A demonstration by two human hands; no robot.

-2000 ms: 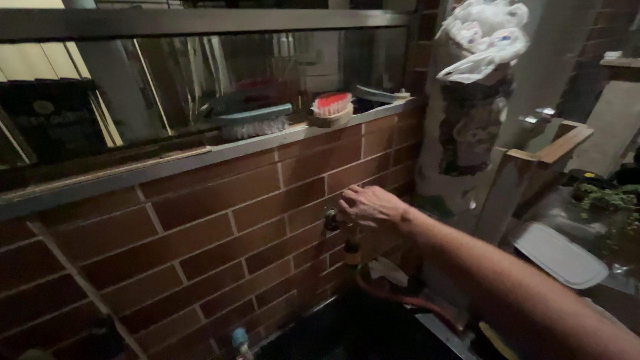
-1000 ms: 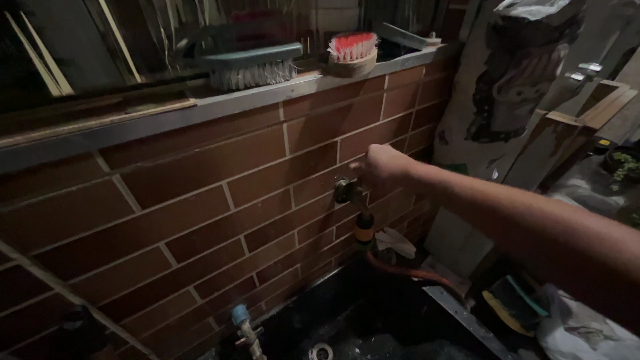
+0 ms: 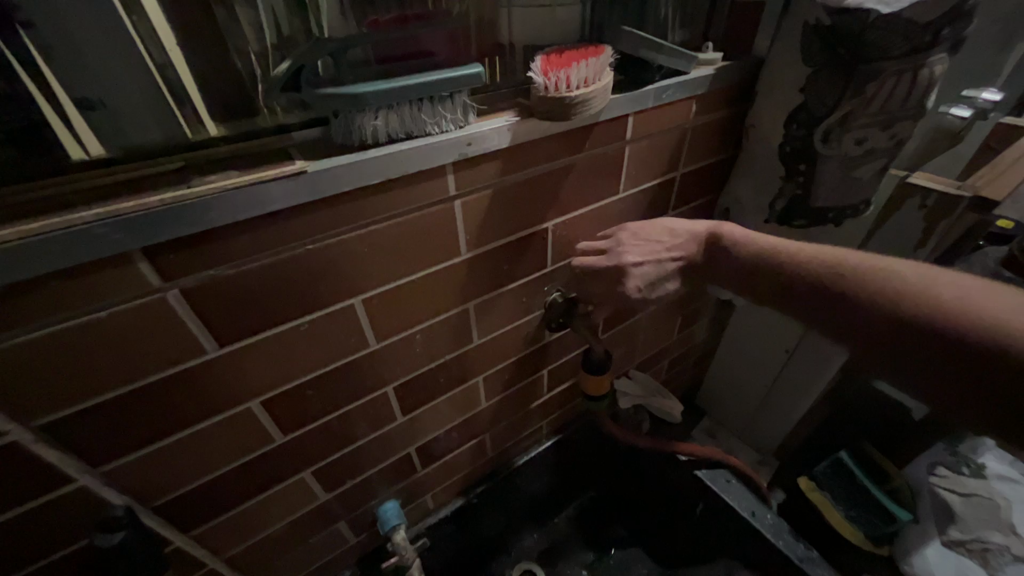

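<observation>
My right hand (image 3: 646, 258) reaches in from the right to a wall tap (image 3: 570, 312) on the brown tiled wall. Its fingers are partly spread above and beside the tap; whether they touch its handle is too dark to tell. From the tap's spout hangs a black and orange hose connector (image 3: 595, 374), joined to a reddish hose (image 3: 680, 448) that runs right. Behind the connector lies a pale crumpled cloth or glove (image 3: 650, 395). My left hand is out of view.
A blue-backed scrub brush (image 3: 400, 100) and a wooden brush with red and white bristles (image 3: 571, 82) rest on the ledge (image 3: 384, 156). Below are a dark basin (image 3: 592, 496) and a blue-capped pipe fitting (image 3: 392, 518). Plastic bags (image 3: 964, 512) stand at the lower right.
My right hand was closed at the tap one second ago; now its fingers are spread and it sits slightly off to the tap's upper right. The view has moved closer to the wall.
</observation>
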